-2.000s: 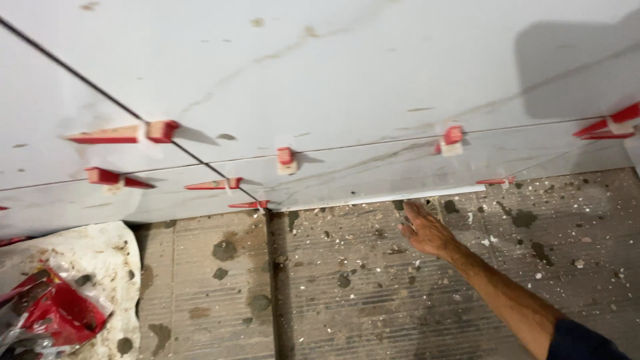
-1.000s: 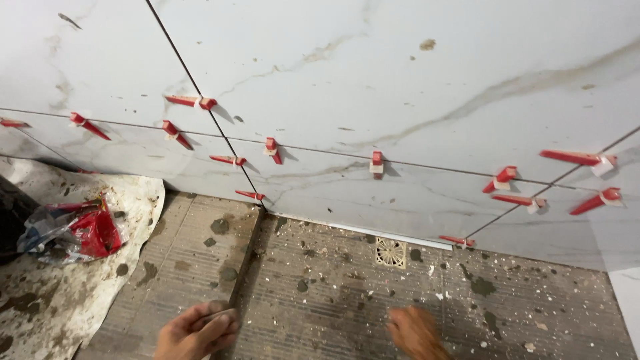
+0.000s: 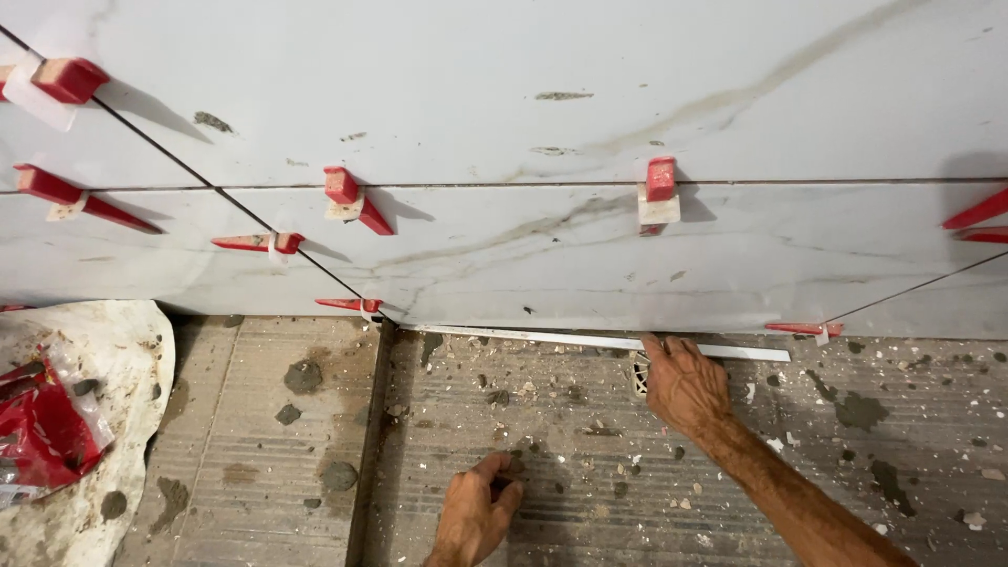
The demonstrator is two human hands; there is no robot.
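A long, thin white strip (image 3: 583, 339) lies on the floor along the foot of the marbled wall tiles (image 3: 488, 260), its right end a little away from them. My right hand (image 3: 689, 382) grips the strip right of its middle, fingertips over its edge. Under and beside those fingers a round floor drain grate (image 3: 640, 374) shows in part. My left hand (image 3: 480, 504) is lower, over the floor, with thumb and forefinger curled near each other; whether anything small is between them cannot be told.
Red tile-levelling wedges (image 3: 661, 179) in white clips stick out from the tile joints. A low raised ledge (image 3: 370, 441) crosses the ribbed floor. At left, a stained white sheet (image 3: 142, 354) bears a red plastic bag (image 3: 51, 425). Mortar blobs (image 3: 303, 376) and chips dot the floor.
My right hand has moved up to the white strip and taken hold of it. The strip's right end has come away from the wall. The view has moved closer.
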